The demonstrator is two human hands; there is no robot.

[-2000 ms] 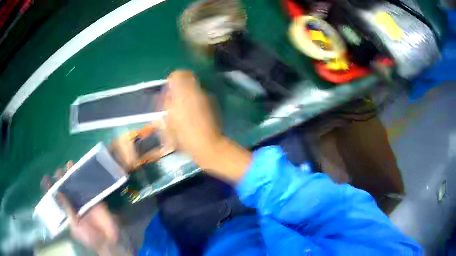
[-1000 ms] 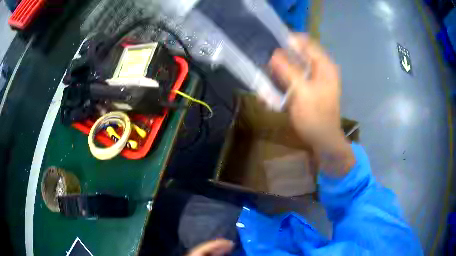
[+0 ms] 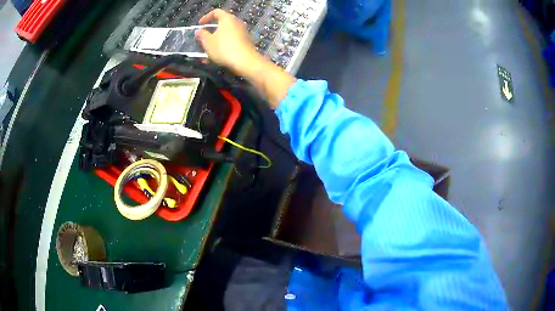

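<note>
A film-covered panel (image 3: 152, 40), with a pale block near its left end and shiny dark film beyond, lies flat over the blister tray (image 3: 298, 45) at the top. My right hand (image 3: 228, 41) is at the panel's right end, fingers and thumb bent around its edge. The grip is partly hidden by the hand. My left hand is not in view. The clear tray shows rows of pockets with small dark parts.
A red bin (image 3: 230, 124) holds a black device (image 3: 134, 140), masking tape (image 3: 141, 189) and yellow-and-black tools. A brown round pot (image 3: 79, 246) and black box (image 3: 125, 276) stand nearer. A cardboard box (image 3: 316, 212) is beside the bench.
My right hand has moved left and up from over the cardboard box to the tray, with the panel now lying there. The left hand has left the view.
</note>
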